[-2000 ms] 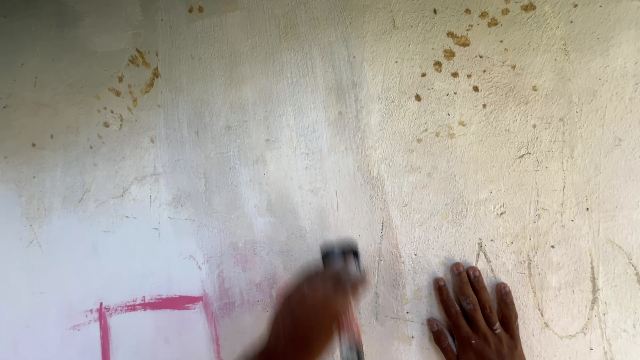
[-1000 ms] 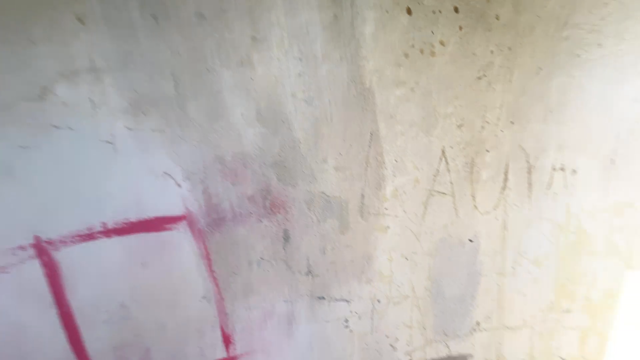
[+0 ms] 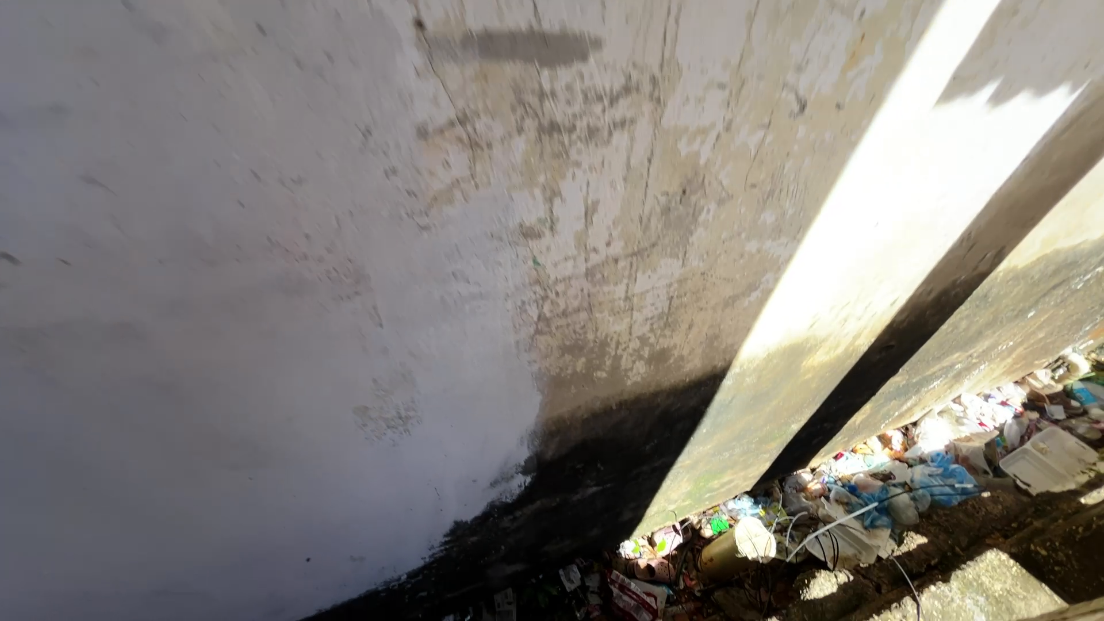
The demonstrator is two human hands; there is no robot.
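Neither my left hand nor my right hand shows in the head view now. A plastered wall (image 3: 259,345) fills most of it, coated in pale paint on the left. To the right of that coat the wall has a worn, stained beige surface (image 3: 638,250) with scratches and flaking paint. A grey smear (image 3: 535,47) lies near the top. Along the wall's foot runs a dark, blackened band (image 3: 595,466).
Litter lies on the ground along the wall: blue plastic bags (image 3: 940,479), a clear plastic container (image 3: 1050,460) and a cylindrical container (image 3: 737,549). A concrete slab (image 3: 983,595) sits at the bottom right. Bright sunlight crosses the wall.
The view has swung down to the wall's foot. Two seconds ago one hand held a dark-headed tool, blurred, and the other lay flat on the wall; both have left view.
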